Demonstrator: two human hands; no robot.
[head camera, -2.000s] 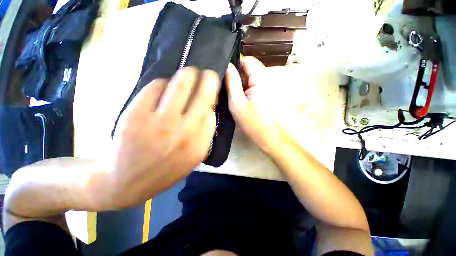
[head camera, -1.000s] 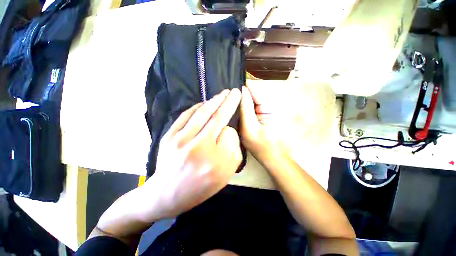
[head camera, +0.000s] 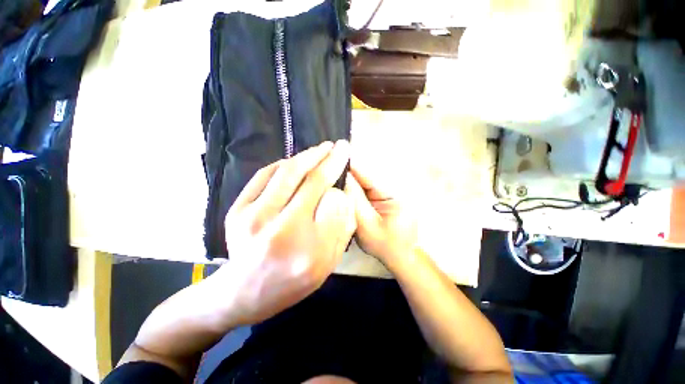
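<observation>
A black bag body (head camera: 248, 97) lies on the cream tabletop, its silvery zipper (head camera: 284, 90) running lengthwise. Its right edge reaches up to the needle area (head camera: 353, 45) at top centre. My left hand (head camera: 289, 225) lies over the lower part of the bag, fingertips at the right seam edge. My right hand (head camera: 375, 221) is beside that edge, its fingertips against the cloth below my left fingertips. Both hands hold the edge between them. My left hand hides the lower zipper.
Dark bags (head camera: 37, 225) lie at the far left. Brown metal bars (head camera: 390, 75) are right of the needle area. The cream machine head (head camera: 541, 97) is at upper right, with a red and black tool (head camera: 621, 154) and black cord (head camera: 541, 206). A pale ring (head camera: 537, 255) shows lower right.
Since two seconds ago, my left hand has moved from the bag's middle to its right edge and the bag has straightened. Since one second ago, my right fingertips sit lower along the edge.
</observation>
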